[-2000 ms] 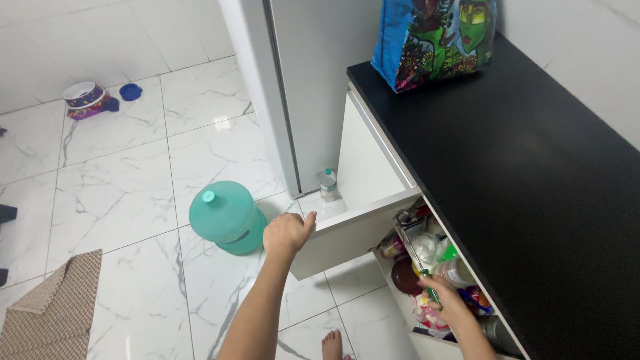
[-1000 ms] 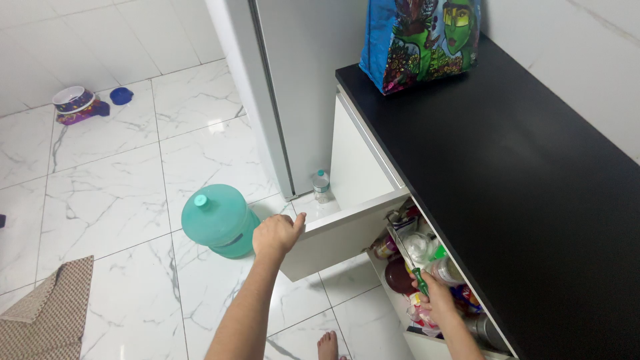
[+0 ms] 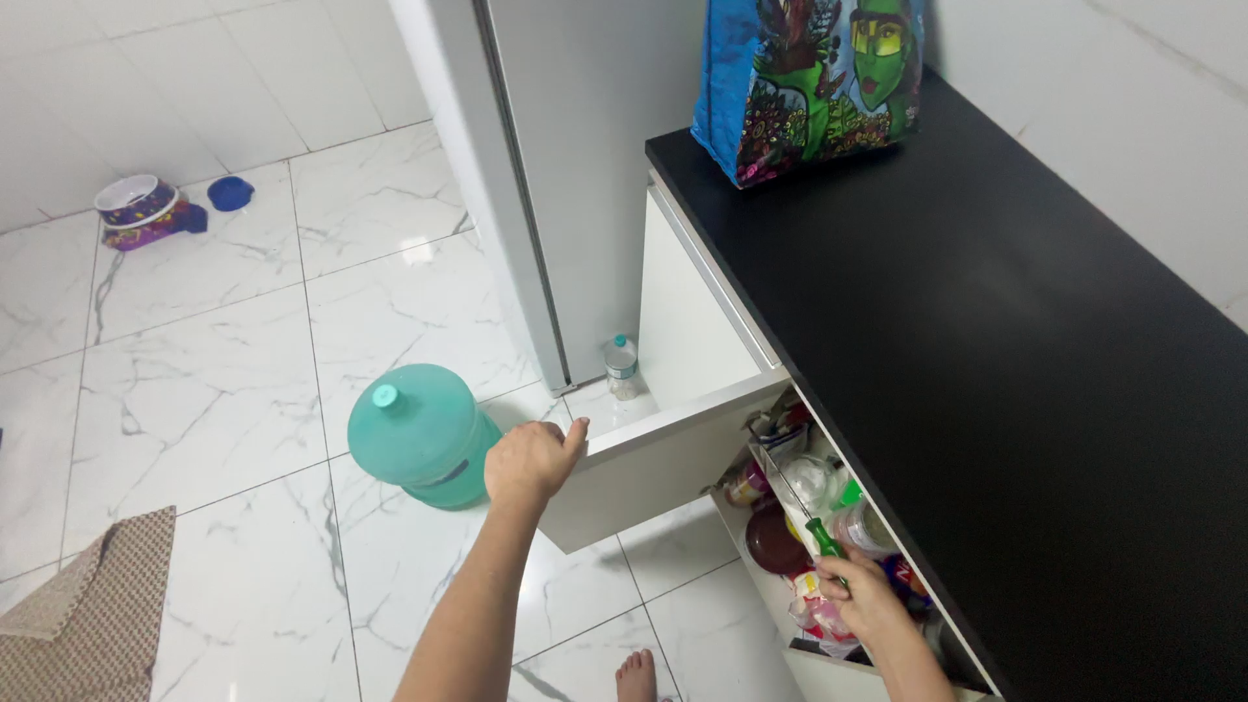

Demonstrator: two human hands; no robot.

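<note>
My left hand (image 3: 531, 460) grips the outer edge of a swung-out white cabinet door (image 3: 663, 458), thumb up on its top edge. At the lower right my right hand (image 3: 858, 593) holds a screwdriver by its green handle (image 3: 827, 548). The thin metal shaft points up and left toward the door's hinge side, its tip hard to make out. Under the screwdriver an open drawer (image 3: 760, 575) holds jars, packets, a dark red round lid (image 3: 775, 539) and a clear plastic-wrapped item (image 3: 807, 480).
A black countertop (image 3: 1014, 390) bears a colourful printed bag (image 3: 809, 88). A teal water jug (image 3: 414, 429) stands left of the door. Behind it are a fridge (image 3: 585, 195) and a small plastic bottle (image 3: 621, 368). Pet bowls (image 3: 136, 202), a woven mat (image 3: 127, 595) and a bare foot (image 3: 637, 676) are on the floor.
Both hands keep their holds on the door and the screwdriver. The view has shifted slightly; nothing else has plainly changed.
</note>
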